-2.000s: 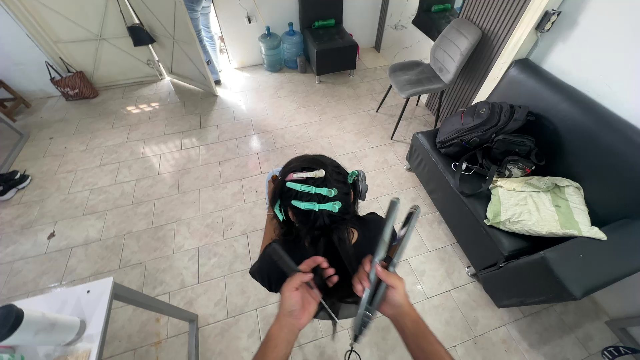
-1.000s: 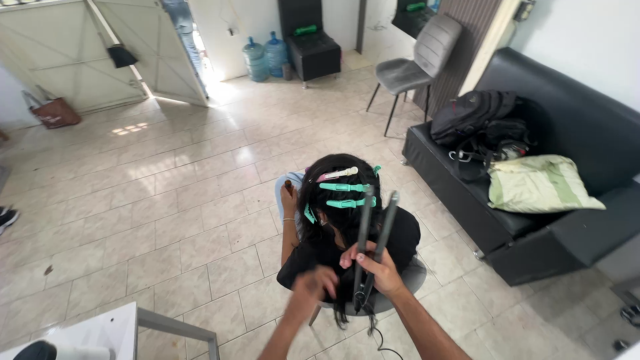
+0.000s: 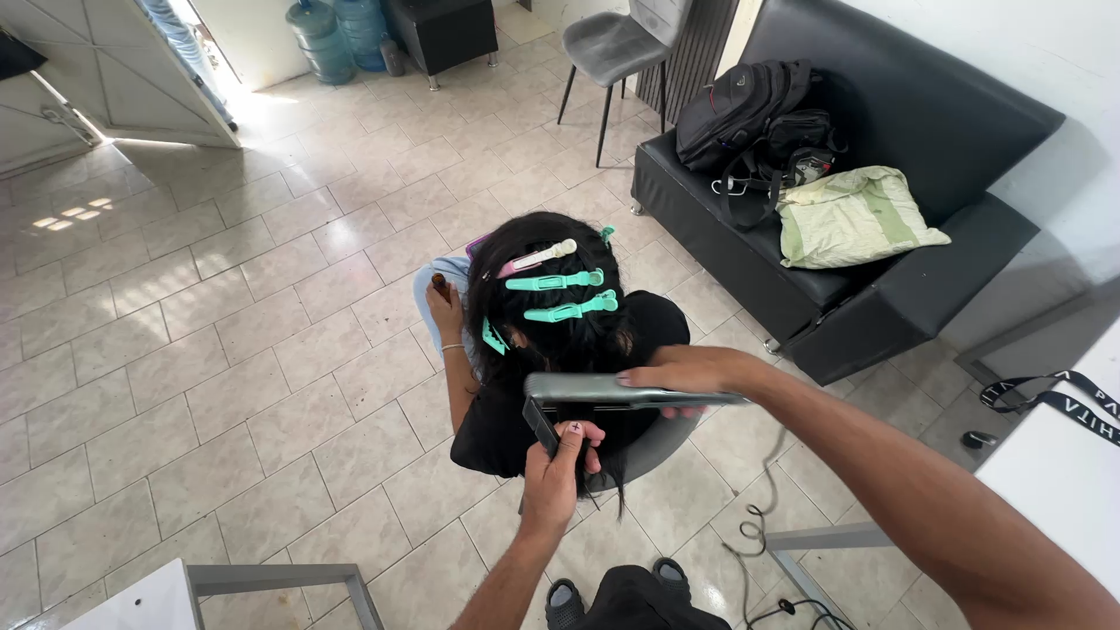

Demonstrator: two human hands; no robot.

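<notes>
A seated person with dark hair (image 3: 560, 341) faces away from me, with turquoise hair clips (image 3: 573, 305) and a pink and white clip (image 3: 538, 259) across the back of the head. My right hand (image 3: 691, 374) grips a grey hair straightener (image 3: 604, 389), lying sideways at the lower hair. Just below, my left hand (image 3: 560, 459) holds a black comb (image 3: 542, 426) upright at a slant near the straightener's tip. Hair strands hang beside my left fingers. Whether hair lies between the plates cannot be seen.
A black sofa (image 3: 726, 236) at the right bears a backpack (image 3: 744, 114) and a pale green cushion (image 3: 853, 219). A grey chair (image 3: 612, 48) stands behind. White tables flank me, left (image 3: 131, 604) and right (image 3: 1050, 490). A cord (image 3: 752, 525) hangs and trails on the floor at right.
The straightener has turned from pointing up to lying sideways, its tip to the left. My left hand, blurred one second ago, now shows the comb at the hair. The view has tilted down.
</notes>
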